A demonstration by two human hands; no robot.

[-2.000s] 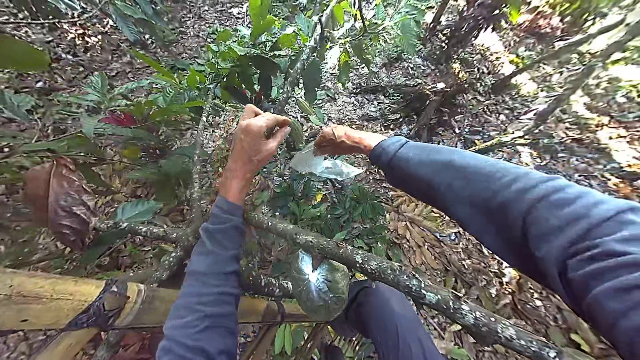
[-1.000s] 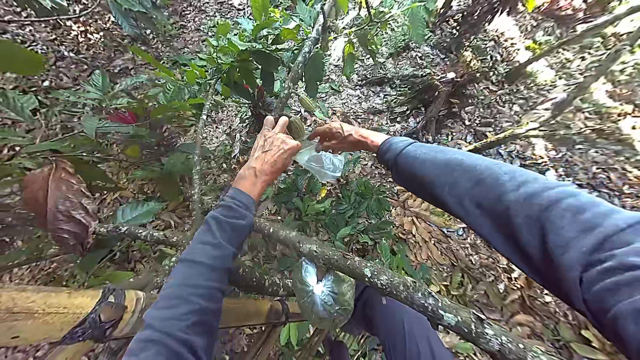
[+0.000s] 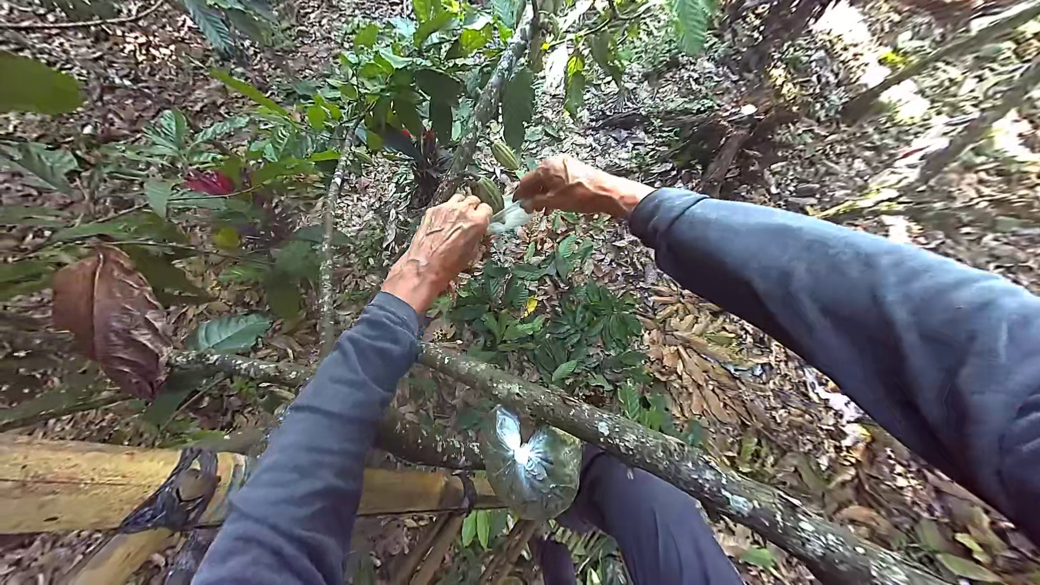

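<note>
Between my hands is a thin clear plastic bag (image 3: pixel 509 218), stretched just below a green ribbed cacao pod (image 3: pixel 487 193). My left hand (image 3: pixel 443 244) has its fingers closed on the bag's left side, close against the pod. My right hand (image 3: pixel 561 187) pinches the bag's other side. A second small cacao pod (image 3: pixel 504 154) hangs just above, by the upright branch (image 3: pixel 491 101). My fingertips are partly hidden by the backs of my hands. Lower down, a filled, knotted clear plastic bag (image 3: pixel 532 467) hangs beside the lichen-covered branch.
A thick lichen-covered branch (image 3: pixel 650 447) slants across below my hands. Bamboo poles (image 3: pixel 81 486) bound with dark strapping (image 3: pixel 183 491) lie at the lower left. A large dry brown leaf (image 3: pixel 110 321) hangs at left. Leafy plants and leaf litter (image 3: pixel 699 357) cover the ground below.
Two seconds ago the bag hung wide from my right hand, with my left hand apart from it. Now both hands hold it, drawn narrow at the pod.
</note>
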